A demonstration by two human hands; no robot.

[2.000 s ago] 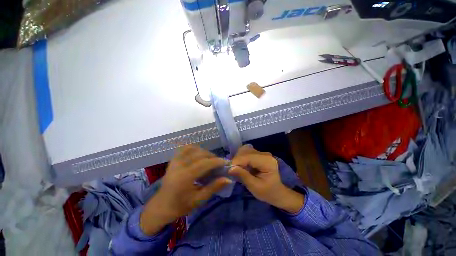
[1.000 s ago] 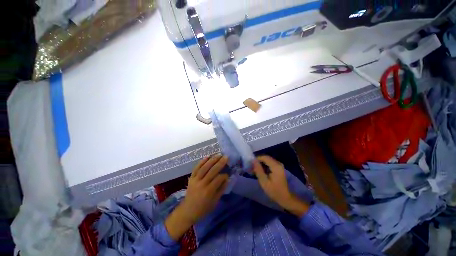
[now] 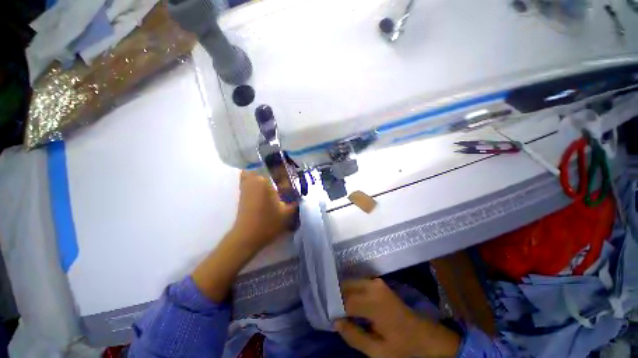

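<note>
A long, narrow light-blue shirt piece (image 3: 317, 269) runs from under the presser foot of the white sewing machine (image 3: 392, 77) down over the table's front edge. My left hand (image 3: 260, 210) is beside the needle area, left of the piece; its fingertips are partly hidden behind the machine head, so its hold cannot be told. My right hand (image 3: 381, 318) grips the lower end of the piece below the table edge. The presser foot area (image 3: 308, 183) is brightly lit.
A tan tab (image 3: 362, 201) lies right of the foot. Thread snips (image 3: 487, 147) and red-green scissors (image 3: 575, 170) lie at the right. Blue tape (image 3: 61, 206) and white cloth (image 3: 24, 238) are left. A red bag (image 3: 553, 241) and blue pieces (image 3: 535, 308) are below right.
My left hand has moved from the lap up to the needle area. My right hand has stayed low at the lower end of the piece. The view has shifted, showing more of the machine head.
</note>
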